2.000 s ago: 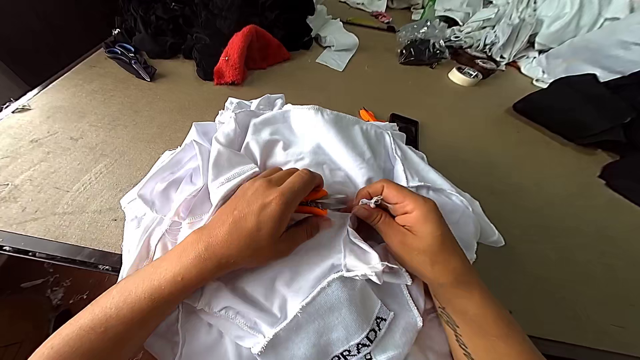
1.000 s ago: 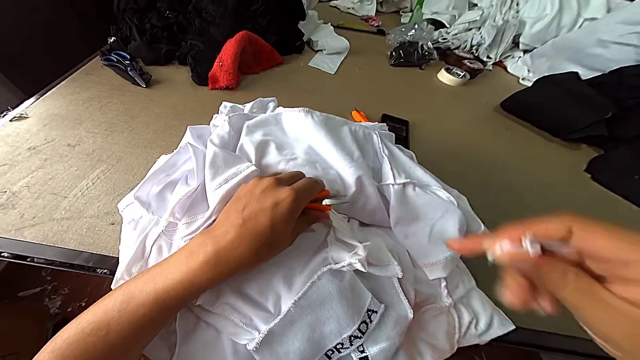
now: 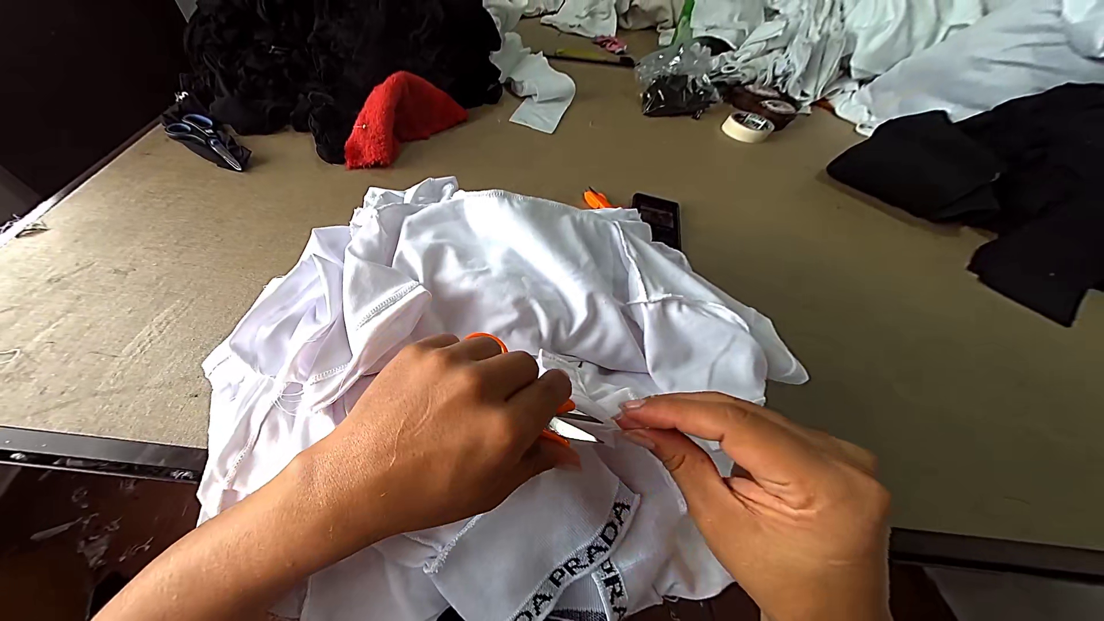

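A pile of white fabric garments (image 3: 517, 267) lies at the near edge of the table, with a lettered knit band (image 3: 580, 561) low in it. My left hand (image 3: 448, 431) holds small orange-handled thread snips (image 3: 573, 429), their blades pointing right and slightly apart. Just right of the blade tips, my right hand (image 3: 768, 483) pinches a bit of the white cloth between thumb and forefinger. The exact thread or edge in that pinch is too small to tell.
Beyond the pile lie a dark phone (image 3: 659, 221) and an orange-handled tool (image 3: 596, 199). Scissors (image 3: 205, 141), a red cloth (image 3: 401, 119), black fabric (image 3: 966, 172), a tape roll (image 3: 747, 127) and a plastic bag (image 3: 677, 82) sit farther back.
My right hand was out at the right with a white scrap a second ago; it is back at the cloth beside the snips, and the scrap no longer shows on its fingers.
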